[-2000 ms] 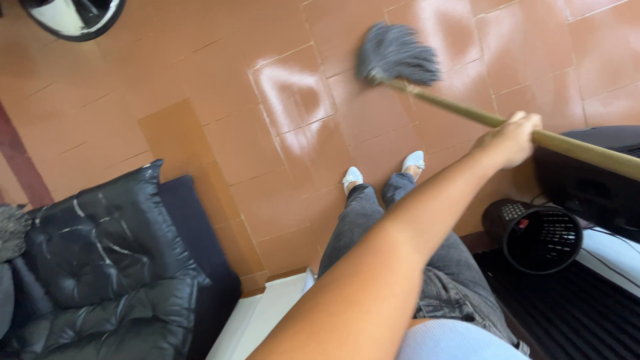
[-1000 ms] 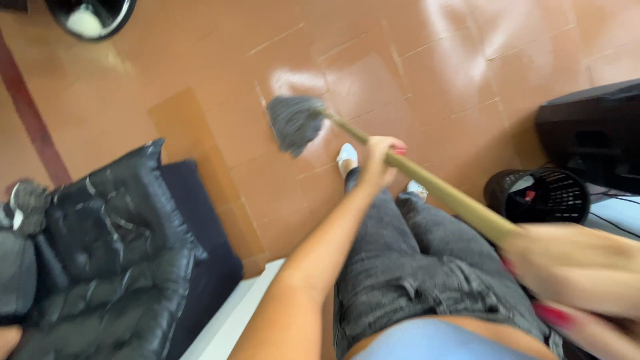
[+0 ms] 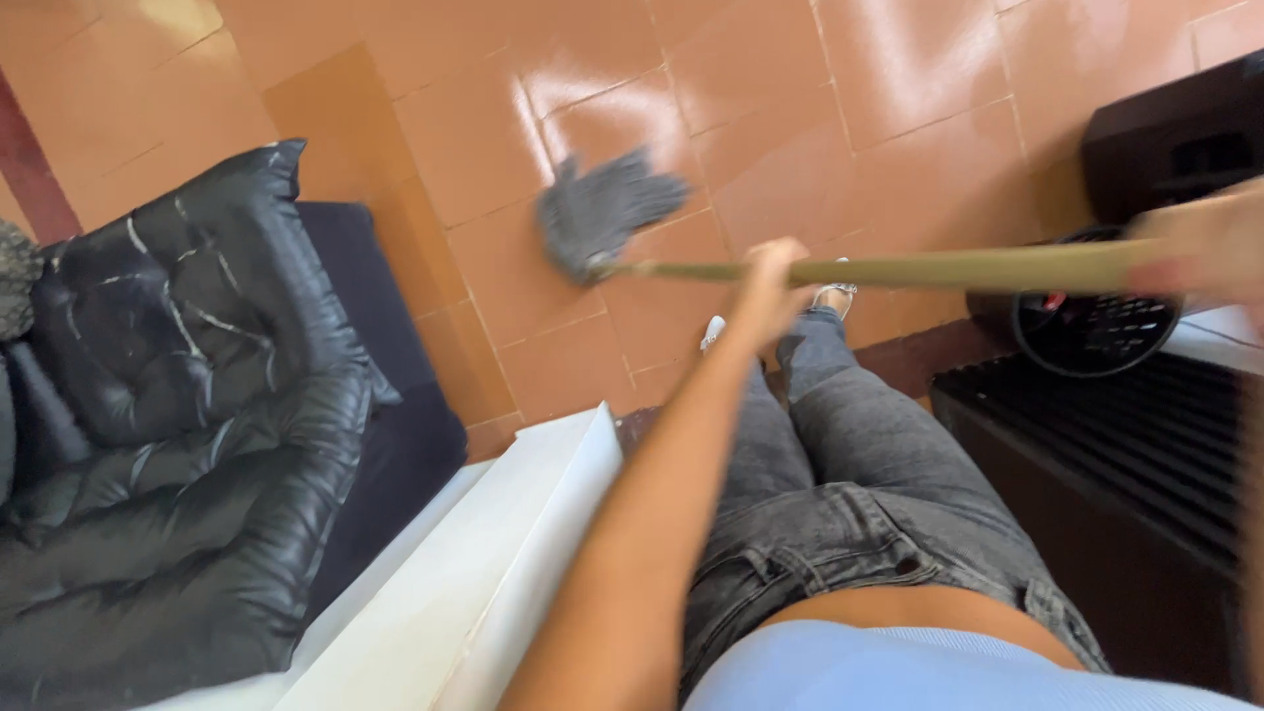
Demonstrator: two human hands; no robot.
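Note:
My left hand [image 3: 775, 281] grips the lower part of a wooden mop handle [image 3: 918, 269], a short way from the mop head. Near the right edge my right hand [image 3: 1205, 242], blurred, is closed around the handle's upper part. The grey string mop head [image 3: 607, 207] lies on the brown tiled floor [image 3: 553, 336], ahead of my feet and to the left, its strands spread toward the upper right. Handle and mop head run nearly level across the view.
A worn black leather armchair [image 3: 197, 395] stands at left, beside a white ledge [image 3: 474, 573]. To the right are a black mesh basket [image 3: 1096, 326], a black ribbed surface [image 3: 1096, 444] and a dark boxy object [image 3: 1165, 138]. A dark red stripe crosses the floor at far left.
The mop head has swung from the upper right to the left across the floor. Two seconds ago only my left hand showed on the handle; my right hand has come into view at the right.

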